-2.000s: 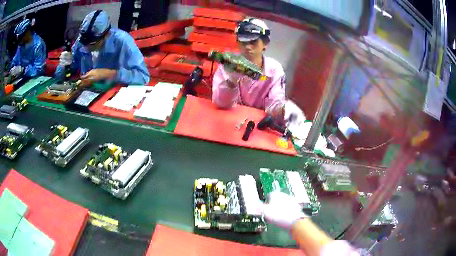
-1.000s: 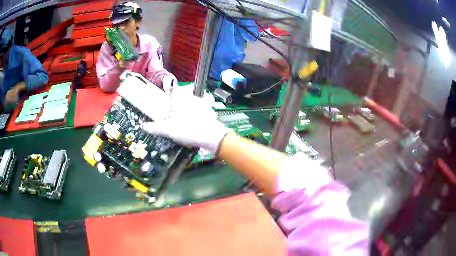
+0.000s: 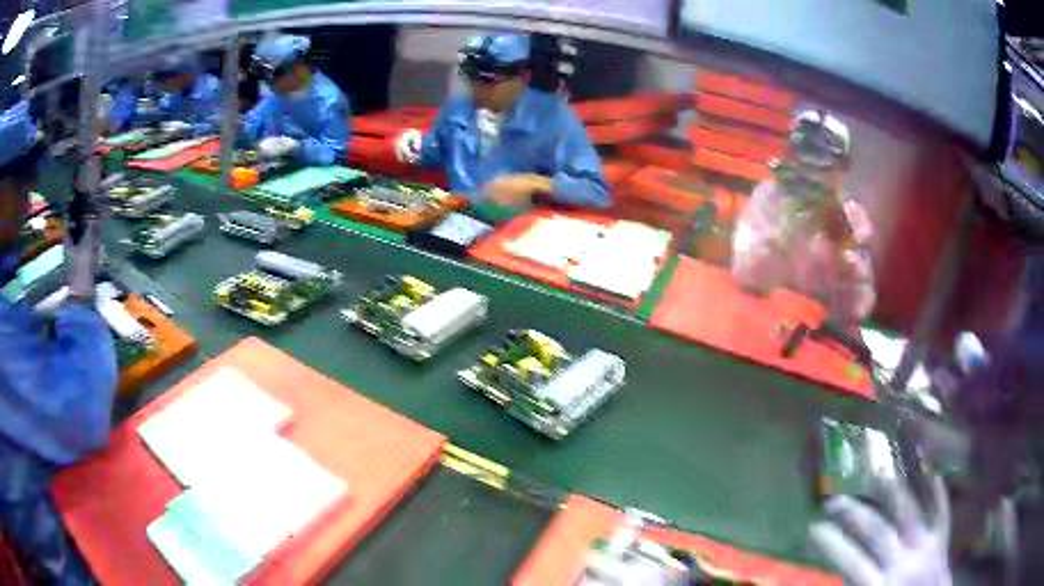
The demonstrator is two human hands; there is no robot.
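My right hand [image 3: 887, 538], in a whitish glove, is at the lower right, blurred, with its fingers apart and nothing seen in it. A green circuit board with a pale block [image 3: 856, 456] lies on the dark green belt just beyond its fingertips; I cannot tell if they touch. A blurred, pale assembly [image 3: 635, 561], cut off by the bottom edge, is at the near red mat [image 3: 547, 547]. No left hand can be made out. Another circuit board with a ribbed silver heatsink [image 3: 544, 383] rests on the belt ahead.
Several more boards [image 3: 418, 317] sit along the belt to the left. White and pale green sheets [image 3: 240, 481] lie on the left red mat [image 3: 395, 435]. A person in pink [image 3: 807, 229] and several in blue [image 3: 504, 126] sit around the line. Red crates [image 3: 744, 115] stand behind.
The view has swung left. The large board my right hand held up a second ago is no longer in it; the hand is now low at the right with its fingers spread.
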